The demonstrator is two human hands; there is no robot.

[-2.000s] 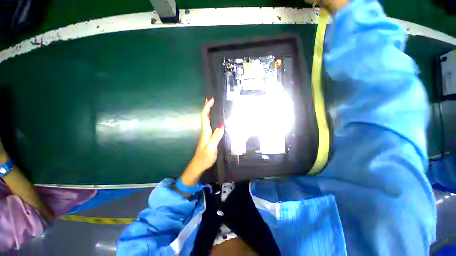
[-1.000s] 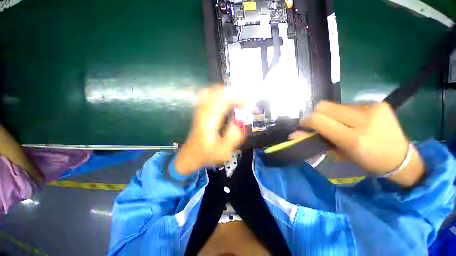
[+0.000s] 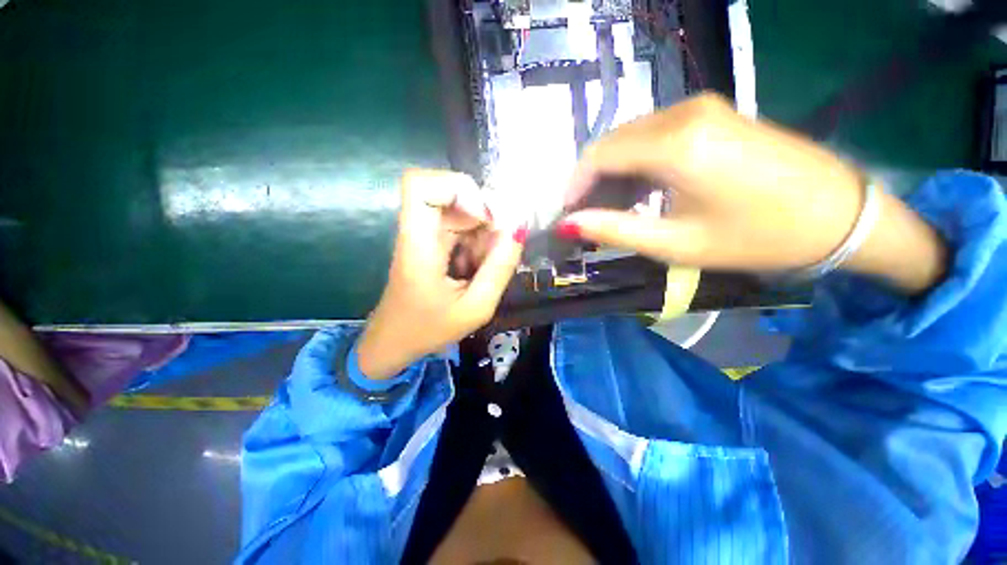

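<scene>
The open tablet (image 3: 558, 99) lies in its black foam tray (image 3: 451, 110), its battery area glaring white and its top end cut off by the picture's edge. My left hand (image 3: 442, 259) is over its lower left, thumb and finger pinched at a small dark piece of tape (image 3: 541, 244). My right hand (image 3: 723, 193) is over its lower right, its fingertips at the same dark piece. The yellow release liner (image 3: 681, 291) hangs below my right hand. The lower connector (image 3: 570, 273) shows just under the fingertips.
The green bench (image 3: 221, 144) spreads left and right of the tray. Another person's arm and pink sleeve (image 3: 66, 381) are at the left edge. A blurred dark band (image 3: 900, 94) runs off to the upper right. A dark object with a pale frame (image 3: 997, 119) is at the right edge.
My right hand has moved up and left over the tablet, bringing the tape and liner along. My left hand has turned and now meets it at the fingertips. The tray sits slightly higher in view.
</scene>
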